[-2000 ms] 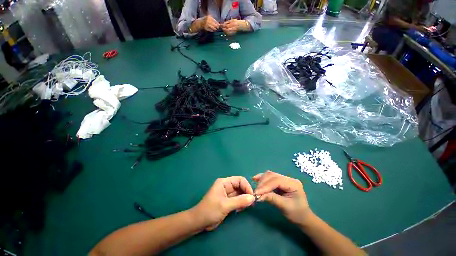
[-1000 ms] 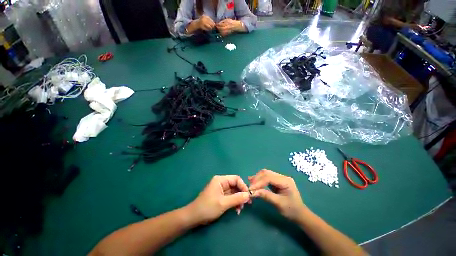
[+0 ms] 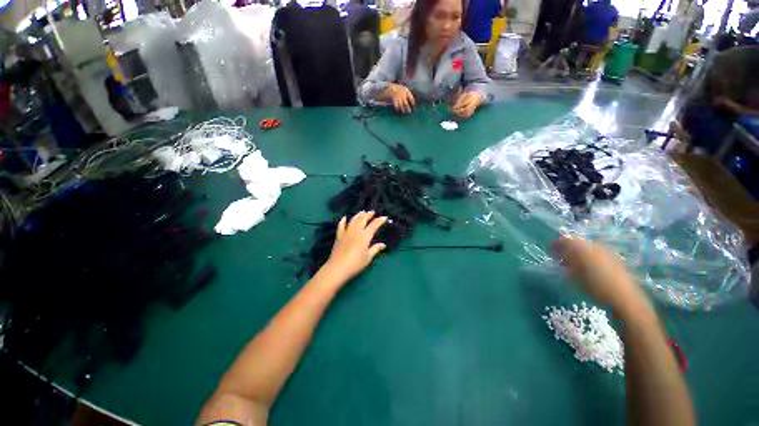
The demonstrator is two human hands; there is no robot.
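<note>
A heap of black cables (image 3: 387, 195) lies mid-table. My left hand (image 3: 358, 241) rests on the near side of this heap with fingers spread; whether it grips a cable cannot be told. My right hand (image 3: 587, 262) is blurred at the near edge of the clear plastic bag (image 3: 666, 225); its fingers are too blurred to read. More black cables (image 3: 578, 175) lie on the bag. A pile of small white caps (image 3: 587, 334) lies left of my right forearm. The red-handled scissors (image 3: 678, 356) are mostly hidden behind that forearm.
A large dark cable heap (image 3: 100, 250) covers the left of the green table (image 3: 433, 333). White cloth (image 3: 258, 195), white cables (image 3: 204, 146) and a small red-handled tool (image 3: 270, 123) lie at the left. A person (image 3: 429, 71) sits across the table beside small white pieces (image 3: 449, 126).
My hands have parted from their shared pinch. The left moved forward onto the cable heap, the right forward and right to the bag. The view has tilted up and shifted left.
</note>
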